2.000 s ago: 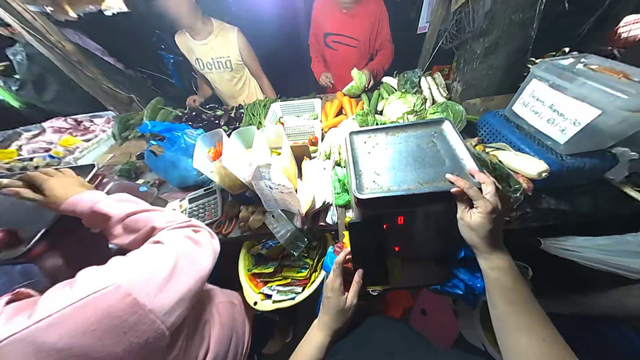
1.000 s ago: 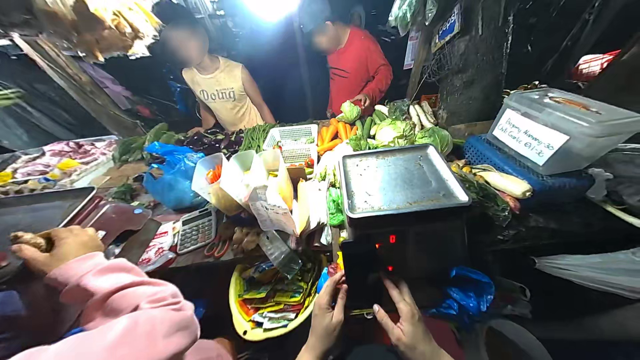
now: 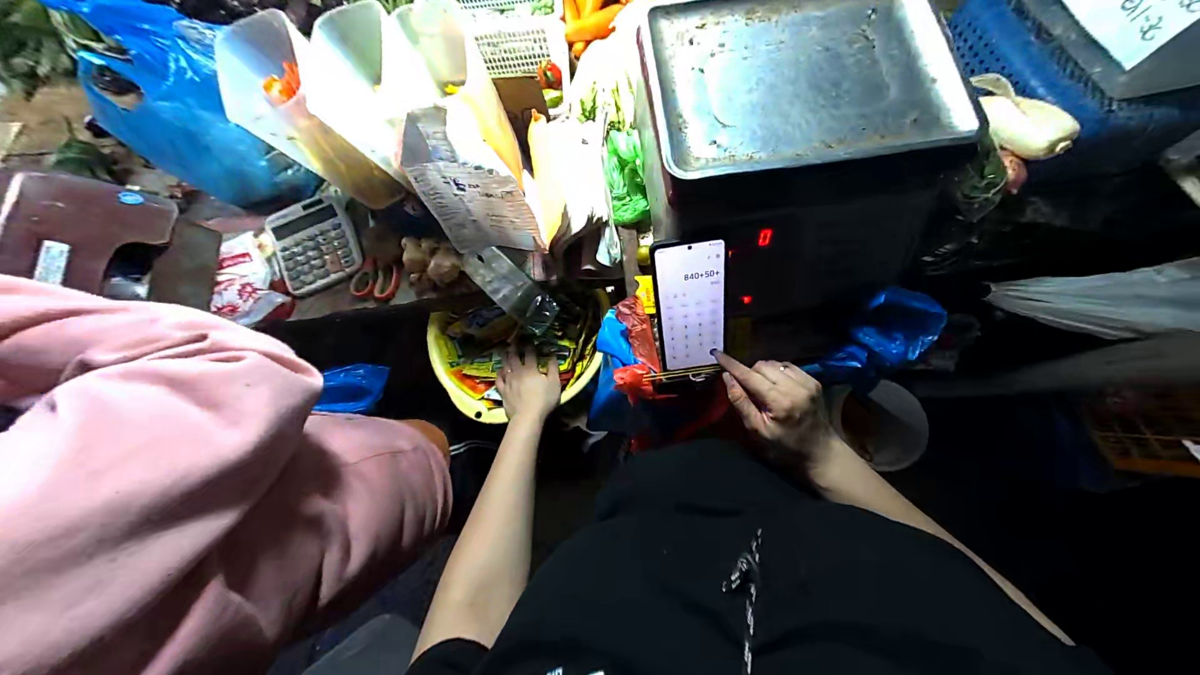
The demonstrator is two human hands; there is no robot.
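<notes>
My left hand (image 3: 527, 382) reaches into a round yellow basin (image 3: 482, 412) of small packets; its fingers are partly among them, and whether they grip one is hidden. My right hand (image 3: 773, 403) touches the lower edge of a smartphone (image 3: 691, 305) with its index finger, holding nothing. The phone stands upright against the front of a scale, with a calculator on its lit screen. On top of the scale lies a bare metal tray (image 3: 816, 84). A red digit glows on the scale's dark front.
A person's pink sleeve (image 3: 141, 450) fills the left side. A desk calculator (image 3: 311, 246), red-handled scissors (image 3: 377, 279) and ginger (image 3: 431, 262) lie along the counter edge. Behind are plastic containers (image 3: 352, 56) and a blue bag (image 3: 187, 122). Blue plastic (image 3: 895, 328) hangs right of the phone.
The view has tilted down. My left hand has moved from beside the phone into the yellow basin. Two seconds ago my right hand was at the scale's tray; now it is at the phone.
</notes>
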